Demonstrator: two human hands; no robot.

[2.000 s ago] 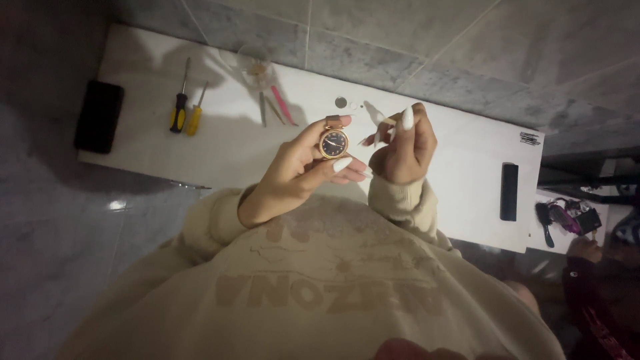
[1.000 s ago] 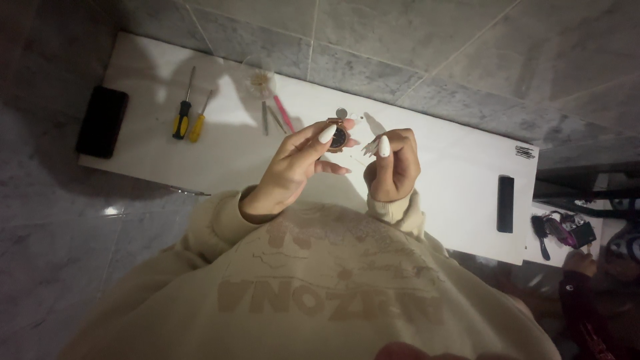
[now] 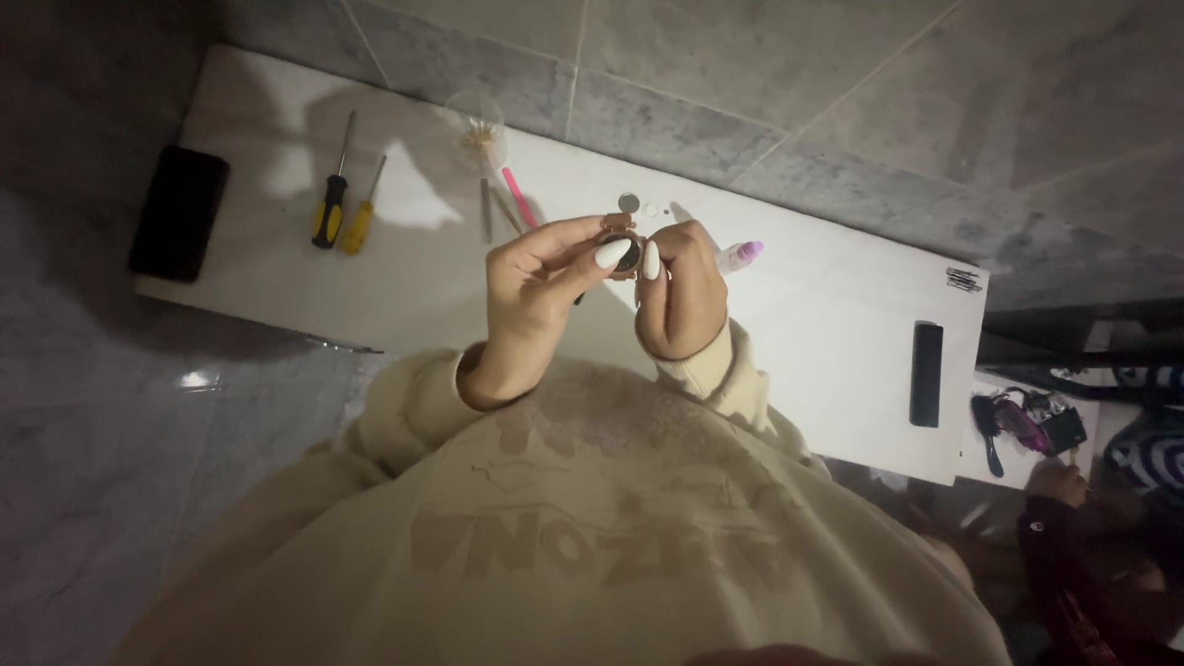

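My left hand (image 3: pixel 546 287) grips a wristwatch (image 3: pixel 627 255) with a dark dial and a copper-coloured case and band link, its thumb lying over the face. At the right side of the case, my right hand (image 3: pixel 684 291) has thumb and forefinger pinched together at the rim; whether something tiny is between them cannot be told. Beyond the watch, a round metal disc (image 3: pixel 629 202) and a small ring (image 3: pixel 652 211) lie on the white table. A bottle with a purple tip (image 3: pixel 742 256) shows just right of my right hand.
Two yellow-handled screwdrivers (image 3: pixel 330 211) (image 3: pixel 359 228), a black phone (image 3: pixel 180 215), a clear cup (image 3: pixel 476 134), a pink stick (image 3: pixel 520 197) and thin tools (image 3: pixel 487 211) lie leftward. A black case (image 3: pixel 926 374) is at right. Another person's hand (image 3: pixel 1057 481) is by a hairbrush (image 3: pixel 989 433). A tiled wall runs behind.
My right hand has moved left to the watch, from a spot apart from it. The bottle's purple tip now shows beside that hand. The left hand has kept hold of the watch.
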